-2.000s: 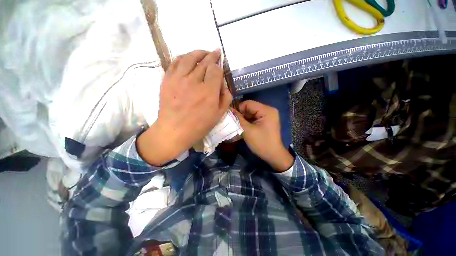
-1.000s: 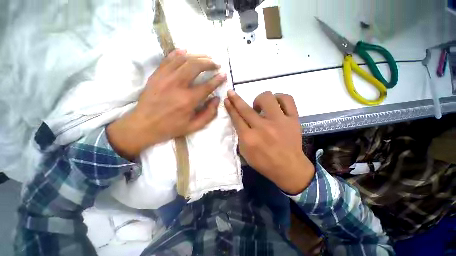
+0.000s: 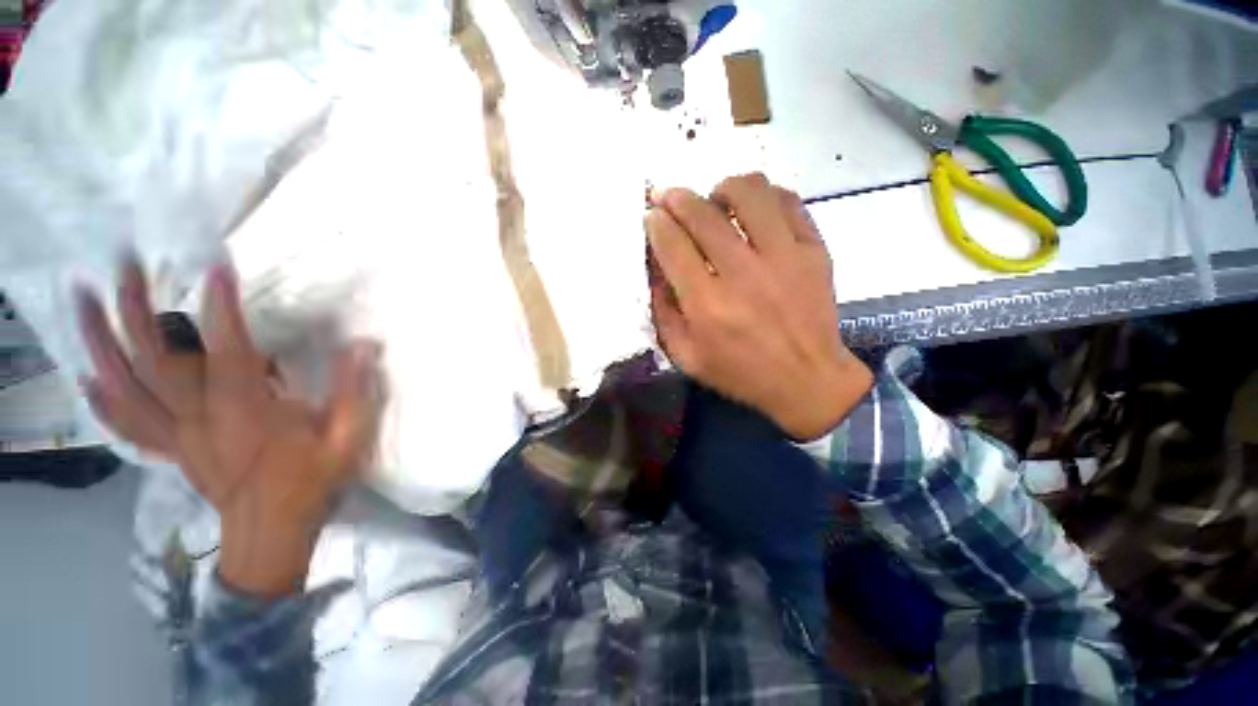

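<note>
The white padded lining [image 3: 414,262] lies in a bulky mass from the left over the table edge toward my lap. A narrow tan strip [image 3: 513,221] runs along it. My left hand [image 3: 228,393] is blurred, fingers spread, over the white material at the left; no grip shows. My right hand [image 3: 752,304] has its fingertips on the right edge of the white piece, just below the needle area. The presser foot and needle area [image 3: 662,83] of the sewing machine is at the top, above the fabric's right edge; exact contact there is unclear.
Scissors with green and yellow handles [image 3: 993,186] lie on the white table, right of my right hand. A brown block [image 3: 746,88] sits beside the needle area. A ruler strip [image 3: 1021,304] lines the table's front edge. Brown plaid fabric [image 3: 1173,483] hangs below right.
My left hand has moved left, off the strip area, and opened out. My right hand stays at the fabric's right edge, slightly higher. The white piece's lower end has shifted up.
</note>
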